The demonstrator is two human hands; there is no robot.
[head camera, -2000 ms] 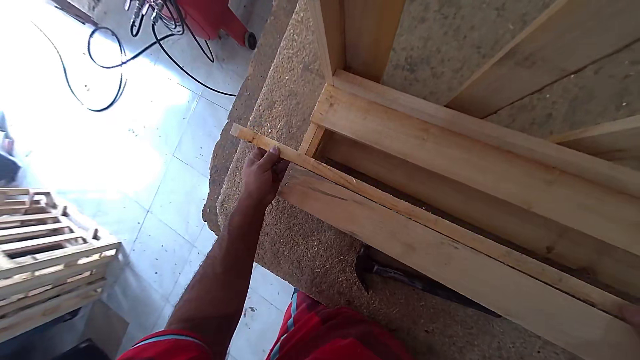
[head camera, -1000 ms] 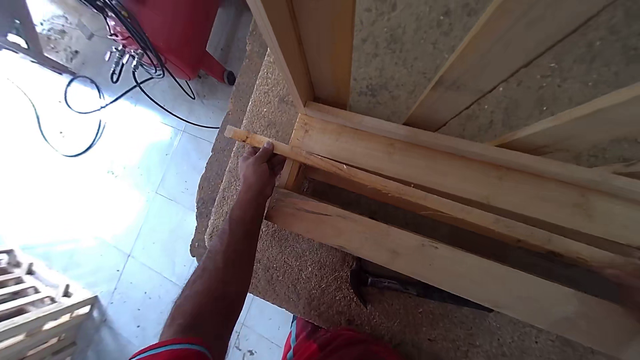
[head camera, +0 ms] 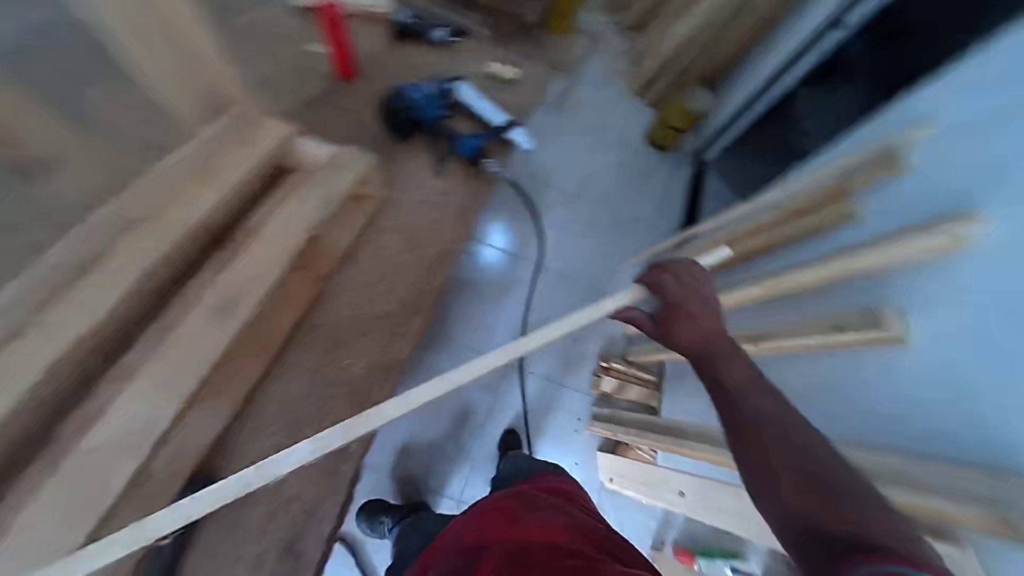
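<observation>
My right hand (head camera: 680, 308) is closed around a long, thin wooden strip (head camera: 448, 384) near its far end. The strip slants down to the lower left corner, crossing above the floor and the bench edge. My left hand is out of view, and so is the strip's near end. A frame of wooden boards (head camera: 184, 344) lies on the brown work surface (head camera: 360, 344) at the left, blurred. Beneath the strip at lower left, a dark object (head camera: 180, 520) shows in part; its kind is unclear.
A blue power tool (head camera: 456, 120) lies at the far end of the surface, with a dark hose or cord (head camera: 534, 264) trailing over the tiled floor. Near it is a red object (head camera: 336, 40). Several boards (head camera: 840, 256) stick out at the right, above a wooden rack piece (head camera: 680, 492).
The view has swung strongly to the right. My left hand, earlier on the strip's left end, has gone out of view. The strip has come away from beside the frame and is now over the floor.
</observation>
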